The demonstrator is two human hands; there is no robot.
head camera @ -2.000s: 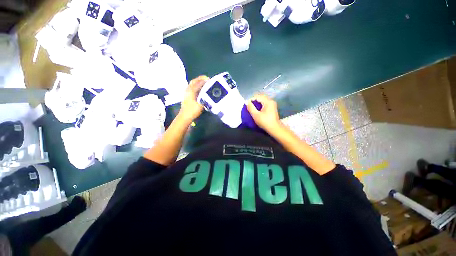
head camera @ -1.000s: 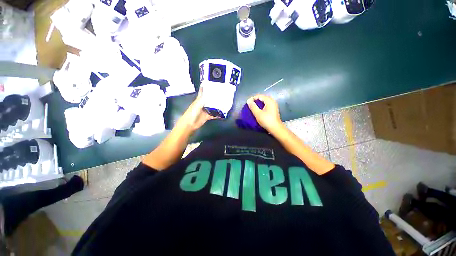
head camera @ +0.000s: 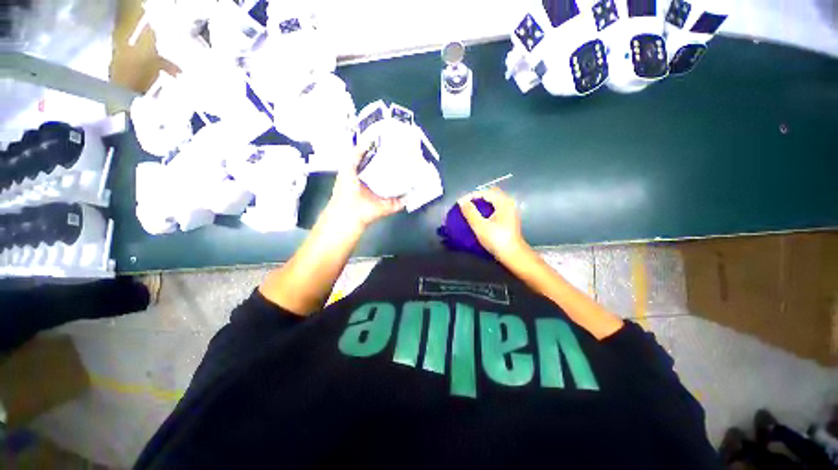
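My left hand grips a white security camera from its left and lower side, held over the front of the green bench. The camera's lens face is not seen, and its white body and edges face up. My right hand holds a crumpled purple cloth, just right of the camera and apart from it. A thin pale stick lies on the mat behind my right hand.
A heap of white cameras is at the left. A whitish bottle with its lid up stands behind. Several cameras stand at the back right. White racks are far left. A cardboard box is at right.
The camera in my left hand has turned, so its lens window no longer faces me. The cloth remains in my right hand. The view has shifted, showing more of the back-right cameras.
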